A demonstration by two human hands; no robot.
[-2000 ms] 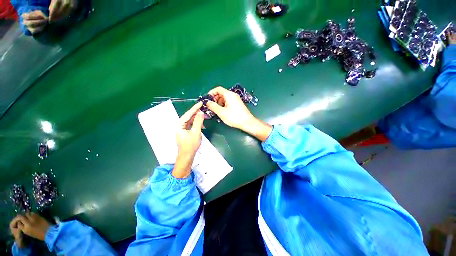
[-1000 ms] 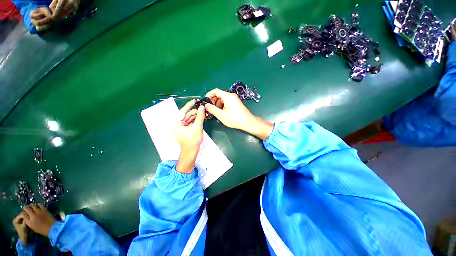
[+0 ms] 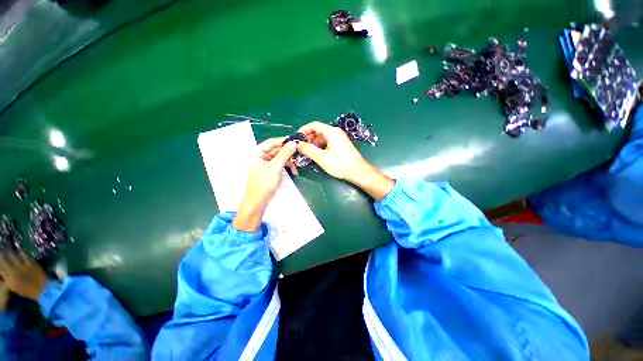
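My left hand [image 3: 266,170] and my right hand [image 3: 333,153] meet over the upper right edge of a white paper sheet [image 3: 227,166]. Between their fingertips they hold a small dark module [image 3: 296,143], mostly hidden by the fingers. A small group of dark modules [image 3: 354,127] lies just beyond my right hand. Thin rods [image 3: 257,122] lie at the paper's top edge, running toward the fingers. A larger heap of dark modules [image 3: 493,74] lies at the upper right.
A small white slip [image 3: 407,72] lies left of the large heap. Another dark cluster [image 3: 343,24] is at the top. Stacked trays [image 3: 603,74] stand far right beside a blue sleeve [image 3: 627,187]. At lower left, a neighbour's hand [image 3: 25,273] is near dark piles [image 3: 46,229].
The view has shifted, so the hands across the line are out of frame. My thumbs have come closer together over the module. The lower-left neighbour's hand has moved nearer its piles and is blurred.
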